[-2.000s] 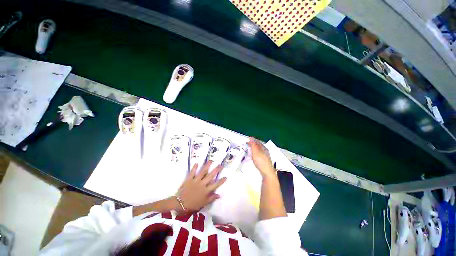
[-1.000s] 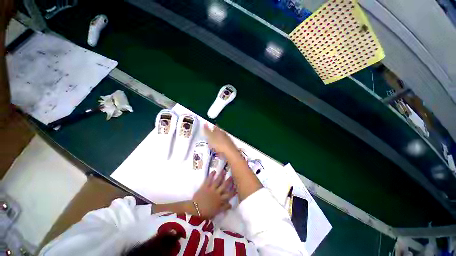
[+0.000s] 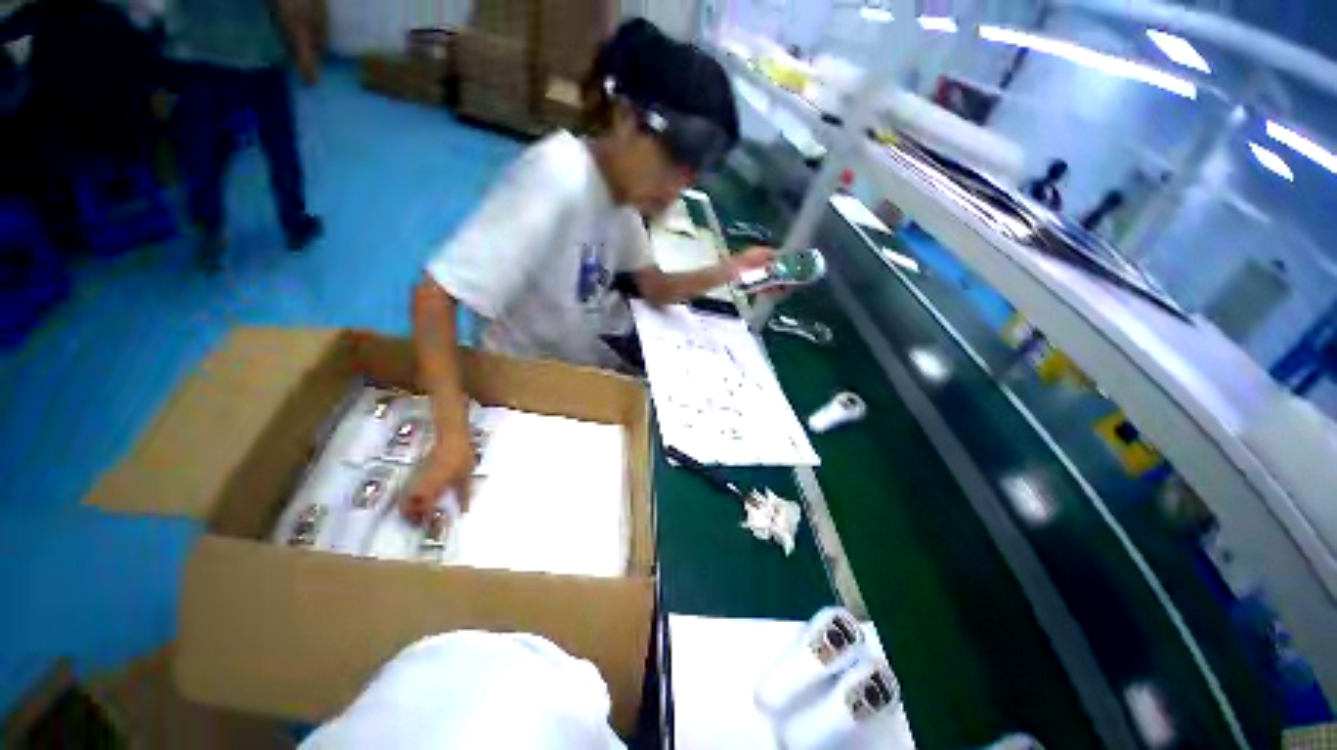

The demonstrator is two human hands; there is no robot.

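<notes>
Neither of my hands is in the picture; only my white sleeve or shoulder (image 3: 466, 700) shows at the bottom edge. Two white handheld devices (image 3: 814, 655) lie side by side on the white work sheet (image 3: 707, 667) at the lower right, with dark displays on their wide heads. The sheet is cut off by the bottom edge. Another white device (image 3: 837, 412) lies on the green conveyor belt (image 3: 916, 506).
An open carton (image 3: 418, 593) at left holds white devices. A person (image 3: 535, 242) reaches one hand into it and holds a device in the other. A printed sheet (image 3: 722, 384), dark stick (image 3: 701, 469) and crumpled cloth (image 3: 771, 517) lie on the bench.
The view has swung left and up, bringing in the carton and the other person. My hands, seen over the devices before, have left the picture. The phone is out of view.
</notes>
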